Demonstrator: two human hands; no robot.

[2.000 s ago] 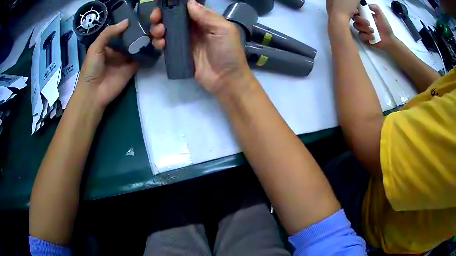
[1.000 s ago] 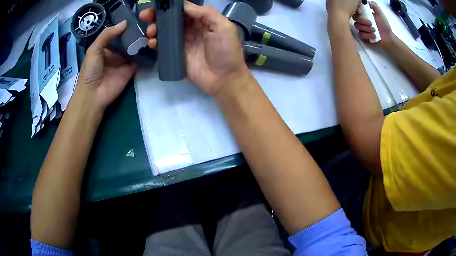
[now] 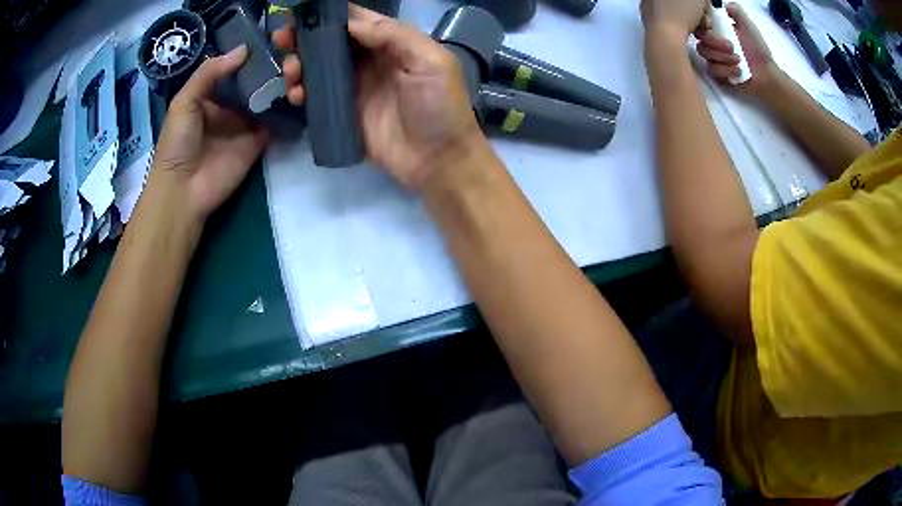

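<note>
My right hand (image 3: 410, 104) holds a dark grey mini fan by its handle (image 3: 330, 109), which stands nearly upright in the picture; its upper end is cut off by the top edge. My left hand (image 3: 213, 138) is at the upper left, its thumb on another dark grey fan (image 3: 242, 61) with a pale end cap; its fingers are mostly hidden behind it. A round fan head with a spoked grille (image 3: 172, 52) is just left of that thumb. Two grey handles with yellow-green stickers (image 3: 554, 117) lie on the white sheet (image 3: 415, 242) to the right.
Flat blue and white cartons (image 3: 94, 148) overlap at the left on the green bench top (image 3: 223, 326). More grey fans are at the top edge. At the right, a person in a yellow shirt (image 3: 836, 296) holds a white object (image 3: 733, 44). A dark fan lies beyond.
My right hand and its fan have moved slightly left, and the handle's lower end sits a little lower. My left hand has barely moved.
</note>
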